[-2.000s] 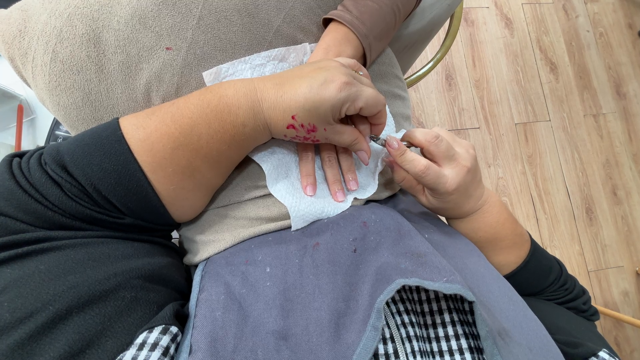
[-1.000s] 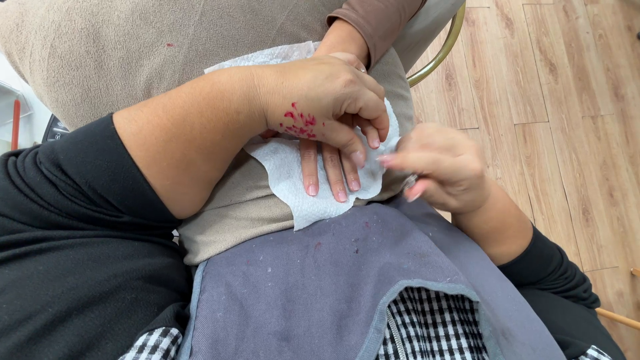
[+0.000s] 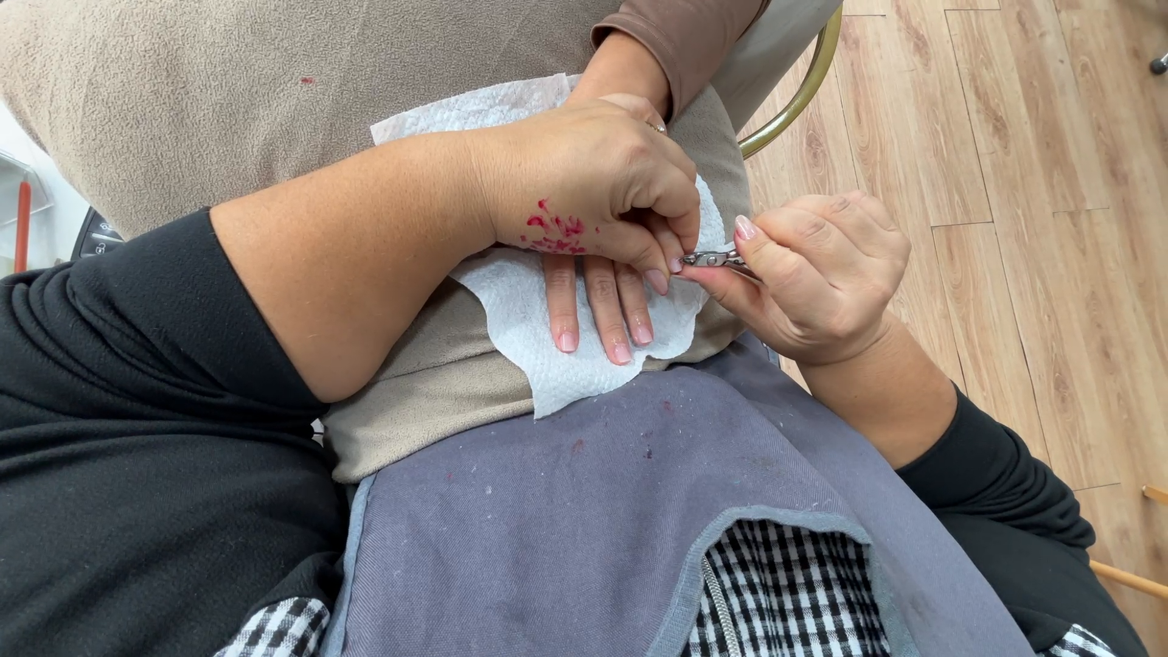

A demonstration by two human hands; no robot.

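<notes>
My left hand (image 3: 607, 182), with red marks on its side, pinches one finger of another person's hand (image 3: 602, 306). That hand lies palm down, fingers spread, on a white paper towel (image 3: 538, 333) over a beige cushion (image 3: 429, 374). My right hand (image 3: 812, 274) is closed around metal cuticle nippers (image 3: 712, 259). The nippers' jaws are at the tip of the pinched finger. Most of the nippers' handles are hidden in my right palm, and my left hand covers the back of the other person's hand.
A grey-blue apron (image 3: 538, 520) covers my lap below the cushion. The other person's brown sleeve (image 3: 684, 36) comes in from the top. A curved brass-coloured metal bar (image 3: 803, 96) stands right of the cushion, above the wooden floor (image 3: 1004, 228). An orange-red stick (image 3: 23, 224) lies at the far left.
My right hand was blurred and apart from the finger one second ago; now it is back there with the nippers. My left hand keeps its pinch in much the same place.
</notes>
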